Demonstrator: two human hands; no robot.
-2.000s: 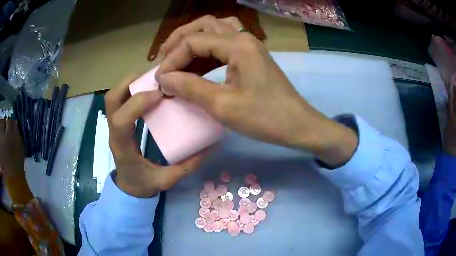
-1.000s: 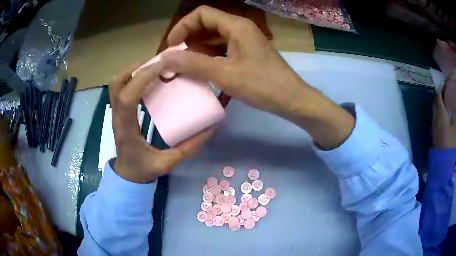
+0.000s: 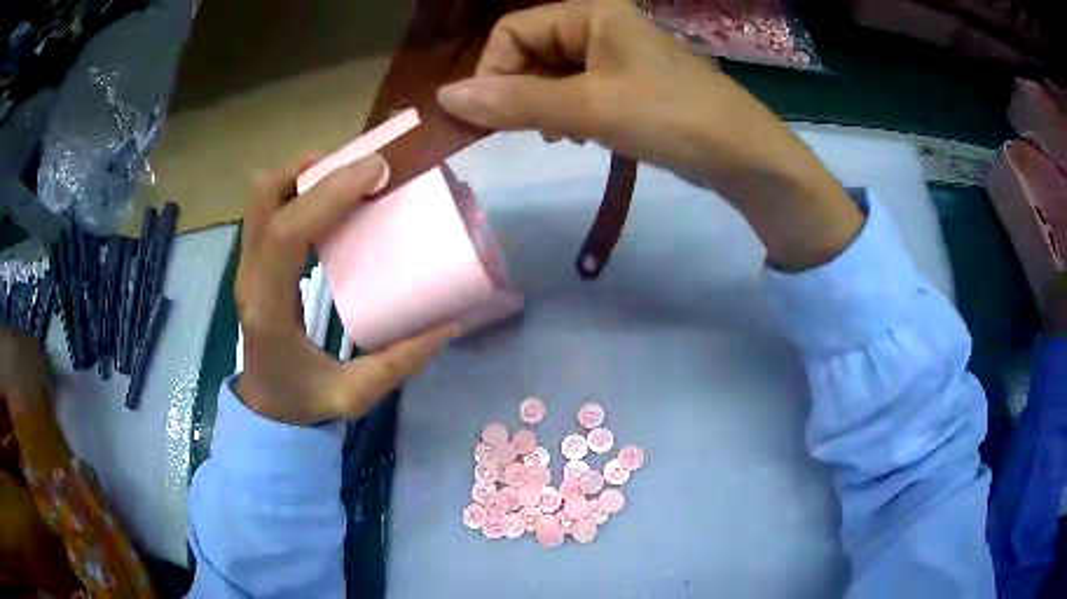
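Observation:
My left hand [image 3: 298, 281] holds a pale-pink box [image 3: 404, 263], tilted with its opening to the right. My left thumb or a finger presses the end of a brown strap [image 3: 427, 143] against the box. My right hand [image 3: 620, 100] pinches the same strap higher up. The strap's free end, with a hole, hangs down below my right hand. Part of the strap is hidden behind my right hand. A loose pile of pink buttons [image 3: 532, 497] lies on the white sheet [image 3: 725, 468] below the box.
Brown paper [image 3: 257, 129] with more brown straps lies behind my hands. A bag of buttons [image 3: 737, 26] is at the top. Black tubes [image 3: 111, 281] and a clear plastic bag [image 3: 100, 140] are at left. Pink boxes [image 3: 1035, 211] are at right. Other people's arms show at both sides.
My right hand has moved up and right from the box wall, drawing the strap out. The strap and its hanging end now show, and the box opening faces more to the right.

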